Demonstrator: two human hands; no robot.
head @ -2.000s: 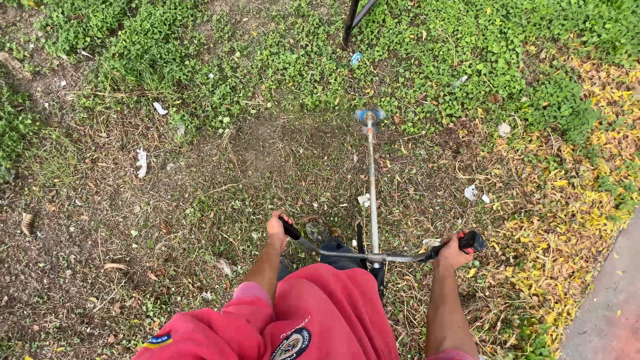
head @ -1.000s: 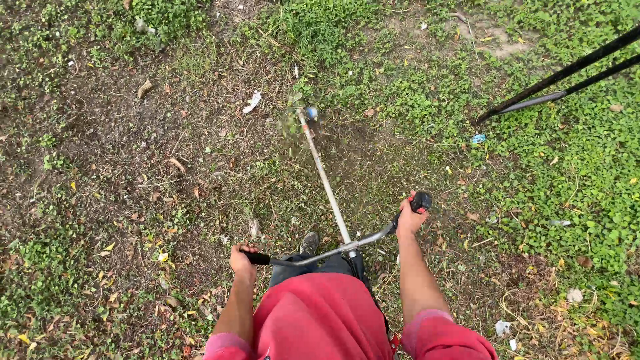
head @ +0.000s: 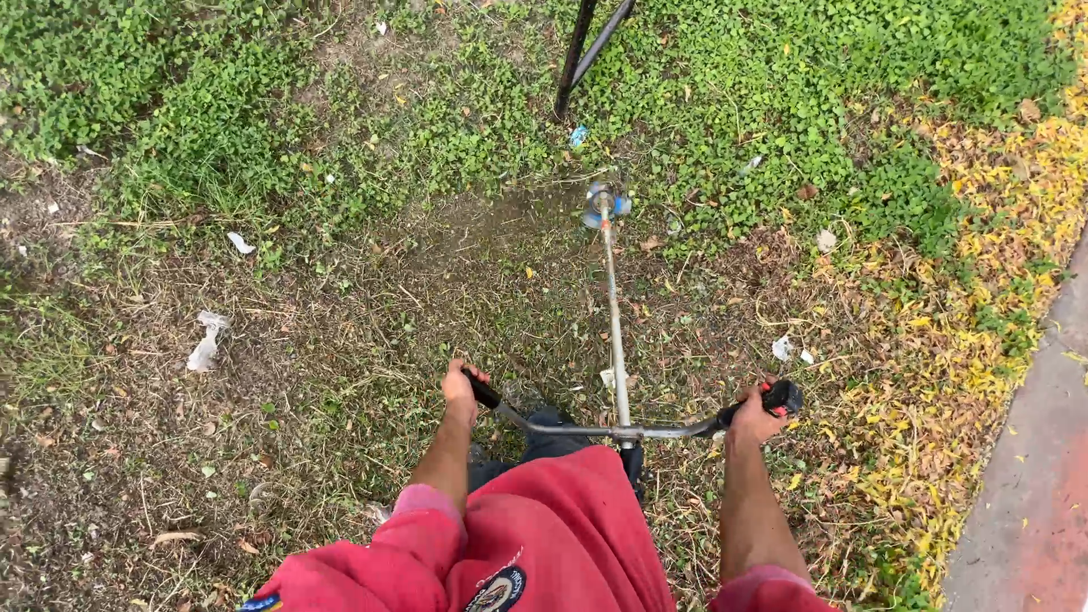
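My left hand (head: 461, 391) is closed around the black left grip of a string trimmer's handlebar (head: 561, 430). On the other end of the bar, my right hand (head: 756, 416) holds the black control grip (head: 784, 398), which has red parts. The trimmer's pale metal shaft (head: 616, 327) runs forward from the bar, right of my dark-trousered legs. At its far end the cutting head (head: 602, 202), with a blue guard or blurred blue parts, is low over thin grass beside green weeds. Whether it touches the ground cannot be told.
Dark metal legs (head: 575, 68) stand on the ground beyond the cutting head, with a blue scrap (head: 578, 136) near their foot. White litter (head: 206, 342) lies at the left, more (head: 782, 347) at the right. Yellow leaves (head: 952, 382) border a concrete path (head: 1020, 484) at the right.
The trimmer's head has swung from the left over to the right since one second ago, with both hands still on the handlebar. The view has also shifted and turned.
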